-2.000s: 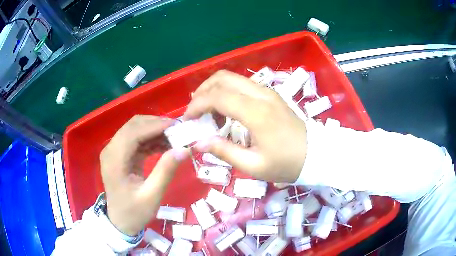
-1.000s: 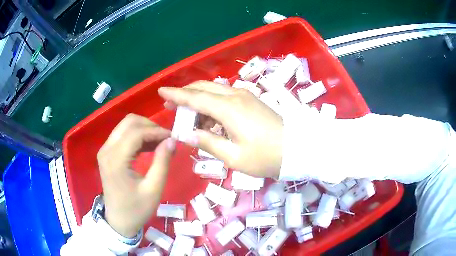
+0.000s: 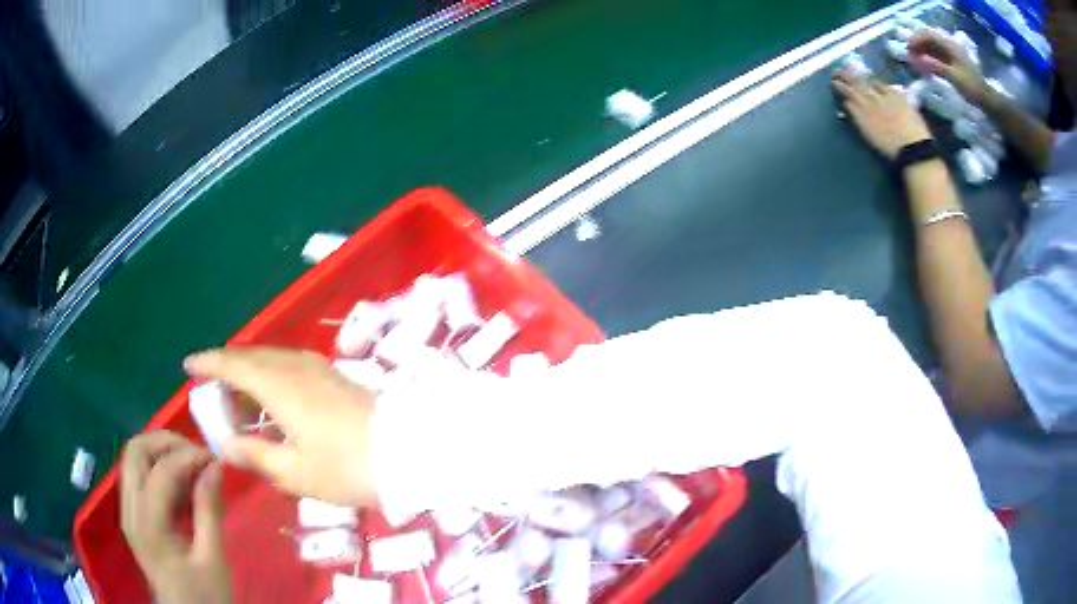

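Note:
My right hand (image 3: 295,419) holds a white plastic unit (image 3: 213,418) between thumb and fingers over the left part of the red tray (image 3: 534,281). My left hand (image 3: 173,507) is just below and left of the unit, fingers curled; I cannot tell whether it touches the unit or holds anything. Its wrist is cut off by the bottom edge. Many white units with thin pins (image 3: 402,551) lie heaped in the tray, partly hidden under my right forearm.
A green conveyor (image 3: 472,112) with scattered white units (image 3: 630,109) curves beyond the tray. White rails (image 3: 709,104) border a dark bench (image 3: 732,224). Another person's hands (image 3: 883,115) are among white units at the upper right. A blue tray's edge shows at the lower left.
The view has swung to the right, so the tray and my hands appear lower and further left. The other person has come into view. The unit is still in my right hand.

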